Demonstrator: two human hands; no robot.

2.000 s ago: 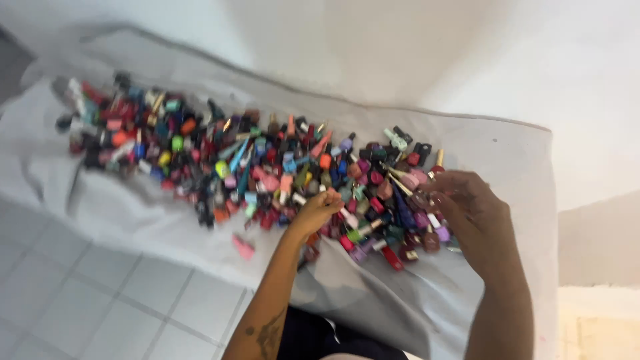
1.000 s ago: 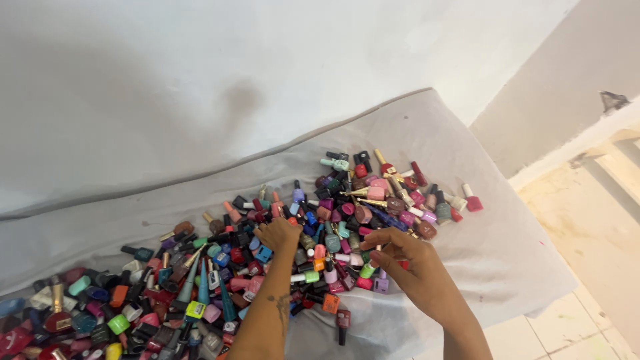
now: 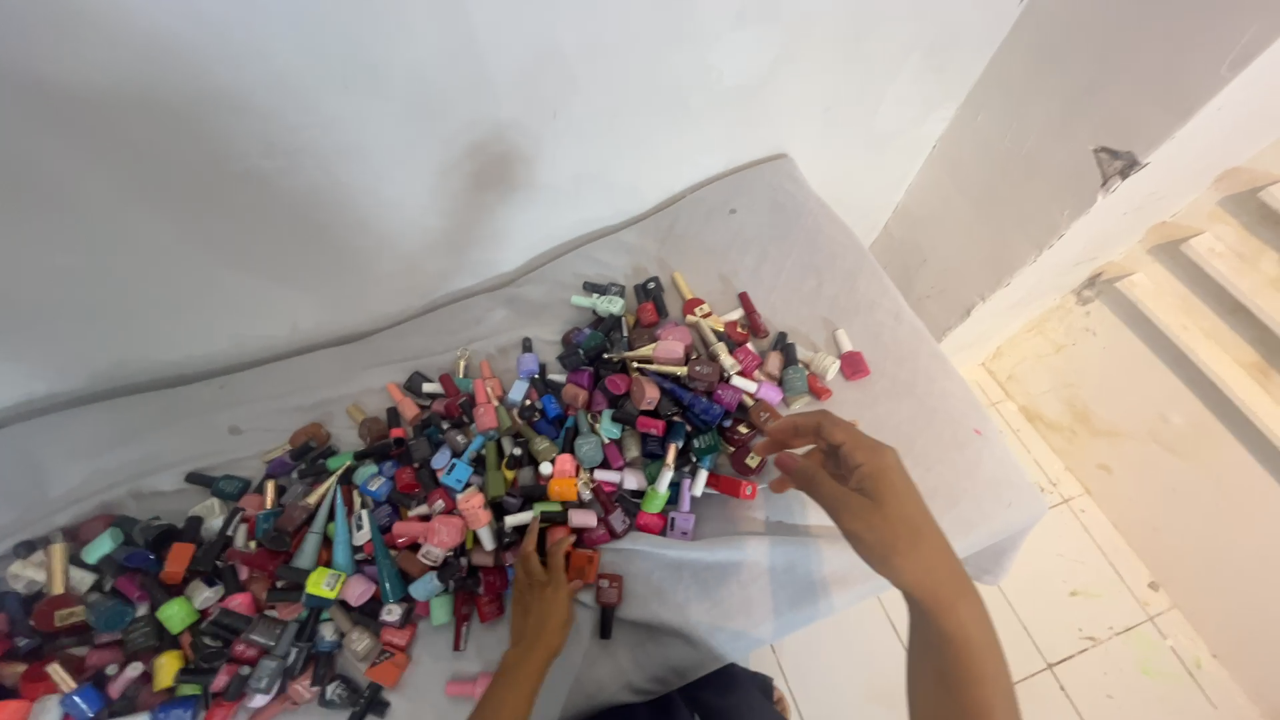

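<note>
Nail polish bottles (image 3: 587,441) of many colours lie in a long heap on a grey cloth (image 3: 840,250). My left hand (image 3: 545,585) rests at the heap's near edge, fingers on or just over bottles, beside an orange bottle (image 3: 583,565); whether it grips one is hidden. A dark red bottle with a black cap (image 3: 609,590) lies just right of it. My right hand (image 3: 835,470) hovers at the heap's right end, fingers apart and curled, near a red bottle (image 3: 732,486) and dark red bottles (image 3: 747,459). No bottle shows in it.
A white wall (image 3: 300,150) stands behind the cloth-covered surface. To the right are a grey wall section (image 3: 1010,130), pale steps (image 3: 1200,310) and a tiled floor (image 3: 1070,600). A pink-red bottle with a white cap (image 3: 850,355) lies apart near the right side.
My left hand has moved from among the bottles to the heap's near edge. My right hand has shifted right, off the bottles it was over. The view has swung right since the oldest frame.
</note>
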